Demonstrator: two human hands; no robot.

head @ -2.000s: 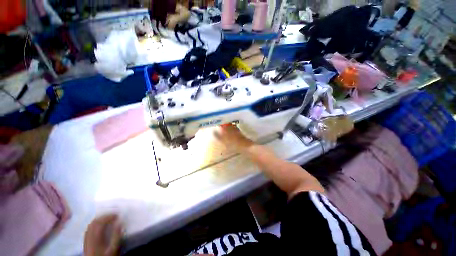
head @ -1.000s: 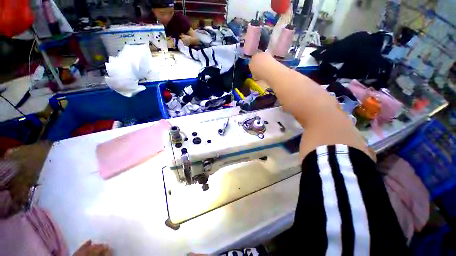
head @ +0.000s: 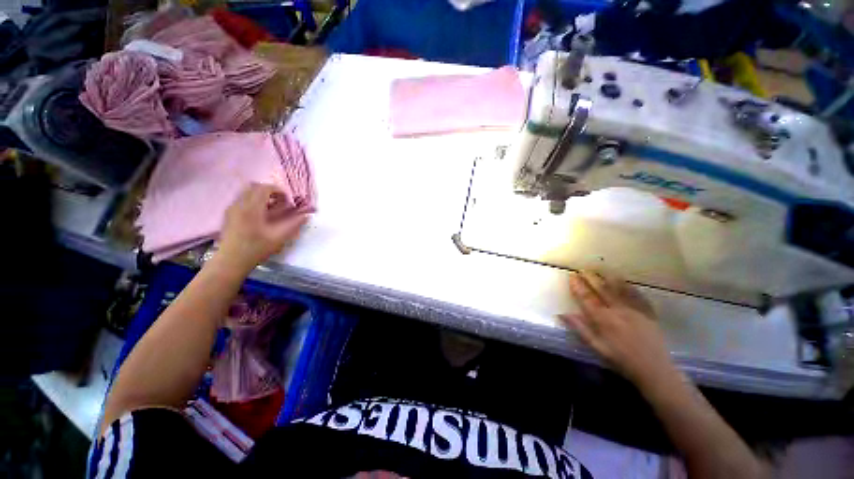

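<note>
A stack of fanned pale-pink pieces [head: 201,182] lies at the table's left edge. My left hand [head: 262,223] is at its right side, with thumb and fingers pinching the layered edge. My right hand [head: 611,313] rests on the table's front part, just below the slide plate's dark line, fingers spread, nothing in it. The white sewing machine [head: 655,159] with blue stripe and "JACK" lettering stands at the right, its needle area lit. A flat pink block of pieces [head: 456,101] lies behind and left of the machine head.
Tied pink bundles [head: 178,75] lie at the far left on brown board. A blue basket [head: 323,351] with pink pieces and red and clear packets is below the table edge. Blue bins [head: 435,33] stand behind the table. A dark round machine part [head: 70,117] is at the left.
The view has swung left. My right arm has come back from reaching over the machine toward the thread cones, down to the table front. My left hand has moved onto the pink stack and pinches its edge.
</note>
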